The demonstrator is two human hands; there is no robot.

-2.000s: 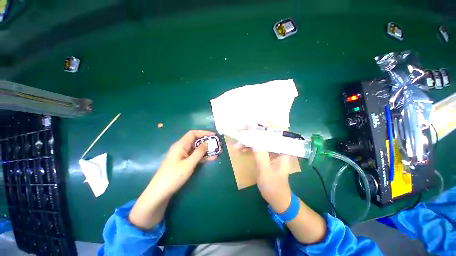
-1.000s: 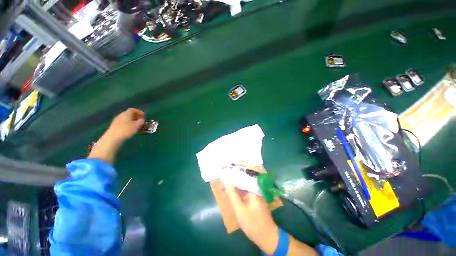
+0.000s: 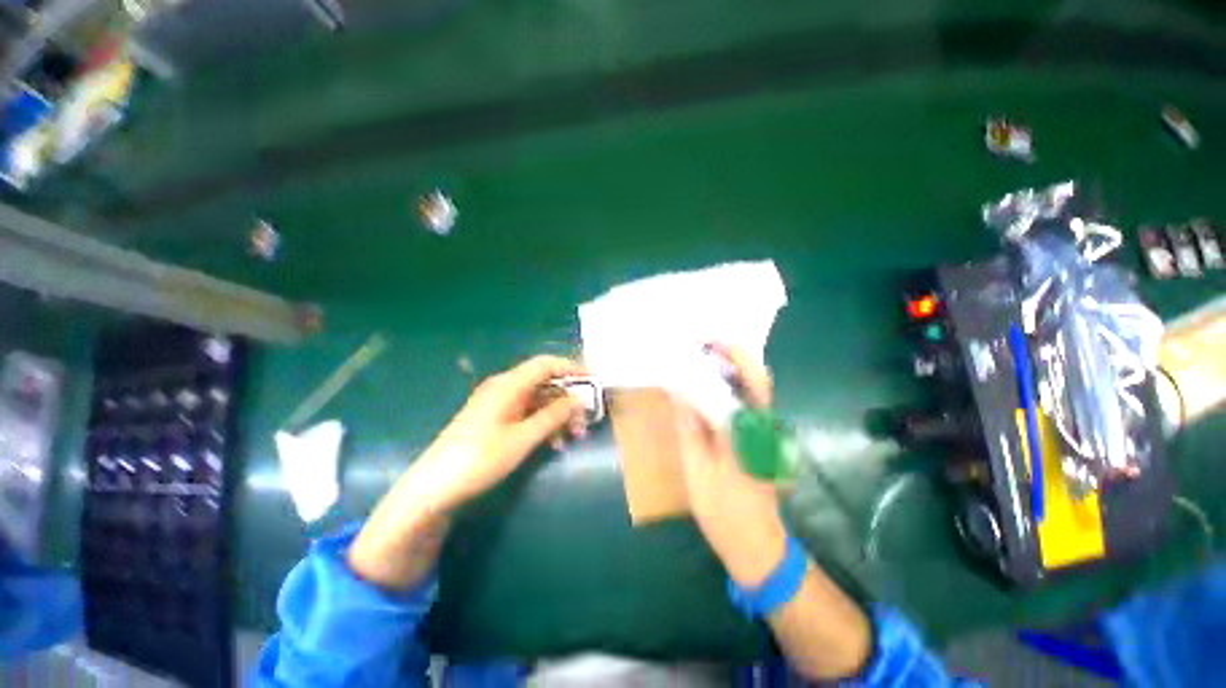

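Observation:
My left hand [image 3: 500, 433] holds a small device housing [image 3: 581, 395] with a silvery rim, left of the white wiping paper [image 3: 672, 323]. My right hand [image 3: 730, 464] holds the glue syringe [image 3: 710, 390]; its green cap [image 3: 761, 445] points right. The syringe lies over the paper and the tan cardboard [image 3: 648, 464]. The frame is blurred and the needle tip cannot be made out. The syringe front is apart from the housing.
Black dispensing controller [image 3: 988, 417] with plastic bag [image 3: 1096, 356] stands at right. Black blister tray [image 3: 155, 497], folded wipe [image 3: 312, 470] and wooden stick [image 3: 334, 382] lie left. Housings sit at the back, such as one housing [image 3: 437, 211]. A blue sleeve [image 3: 1183, 618] shows lower right.
My left hand has come back from the rear left of the bench to the middle and now holds a housing. The view has shifted. My right hand still holds the syringe.

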